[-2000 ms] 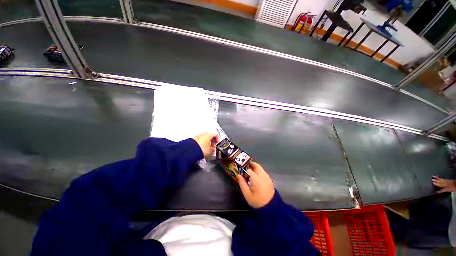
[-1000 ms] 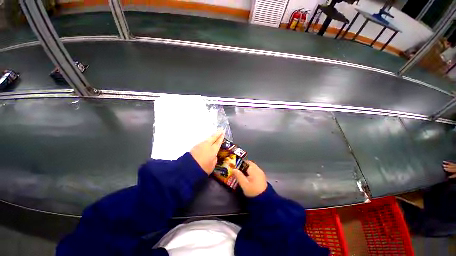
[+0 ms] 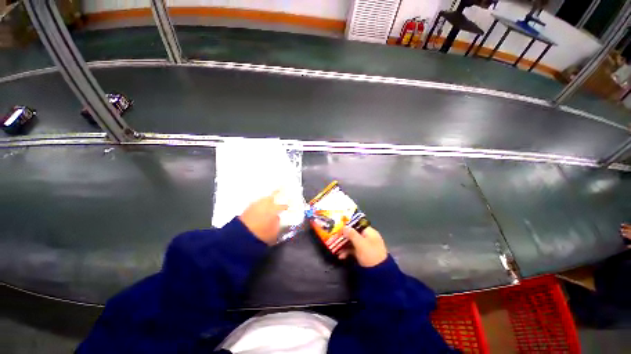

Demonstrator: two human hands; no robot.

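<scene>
My right hand [image 3: 366, 245] holds a retail box [image 3: 335, 218] with its orange, yellow and white face up. The box is tilted above the dark green work surface, right of the stack of poly bags. The flat whitish stack of poly bags [image 3: 250, 174] has crinkled, clear right edges and lies in front of me. My left hand [image 3: 264, 217] is over the stack's lower part, fingers pointing to the upper right, and is off the box. Whether it grips a bag cannot be told. Whether the box is inside a clear bag cannot be told.
Two dark boxes lie on the belt at the left, one [image 3: 19, 119] near the edge, one [image 3: 119, 104] partly behind a metal upright [image 3: 77, 72]. A metal rail [image 3: 415, 150] runs beyond the work surface. Red crates [image 3: 543, 314] stand lower right. Another person's hand [image 3: 626, 231] shows far right.
My left hand has left the box and moved down-left onto the bag stack. The box in my right hand has turned, showing its orange and white face. The boxes on the belt moved slightly right.
</scene>
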